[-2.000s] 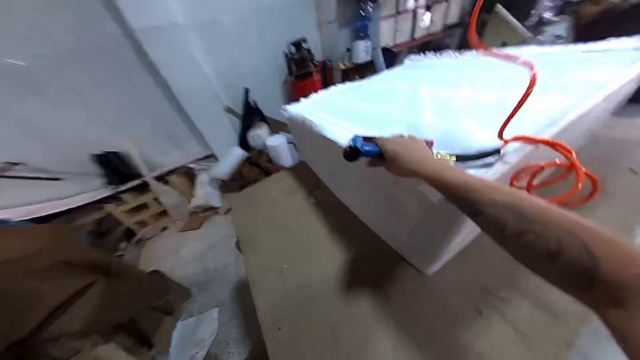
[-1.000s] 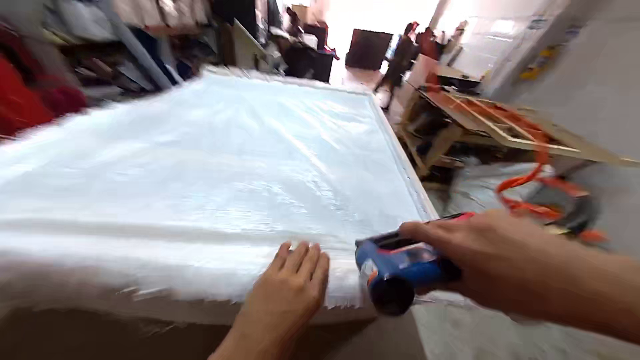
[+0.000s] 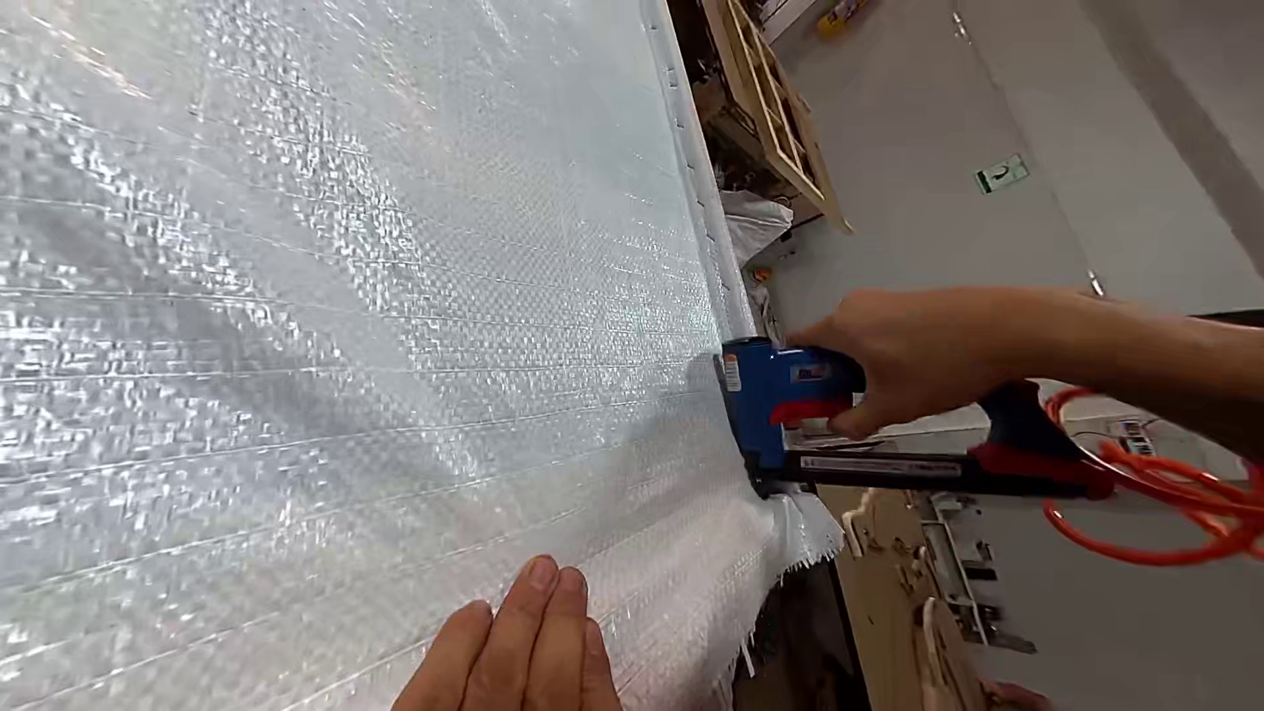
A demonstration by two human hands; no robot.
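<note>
A blue and black pneumatic staple gun (image 3: 790, 395) is held in my right hand (image 3: 899, 355), its nose against the edge of the white woven plastic sheet (image 3: 444, 326). Its magazine runs to the right, below my hand, with an orange air hose (image 3: 1165, 484) near the handle end. My left hand (image 3: 523, 652) rests flat on the sheet at the bottom, fingers together and extended, holding nothing. Along the upper right edge of the sheet runs a row of staples (image 3: 699, 202). Frayed sheet hangs over the edge just below the staple gun.
Wooden frames (image 3: 780, 109) stand beyond the sheet's right edge at the top. Cut wooden pieces (image 3: 938, 642) lie at the lower right, where part of another hand (image 3: 1015, 695) shows. A pale wall (image 3: 938, 197) with a small green sign (image 3: 1001, 174) rises at the right.
The staple gun, held out above the sheet's corner two seconds ago, is now against the sheet's edge. My left hand has come into view and lies on the sheet. The view has swung round and tilted.
</note>
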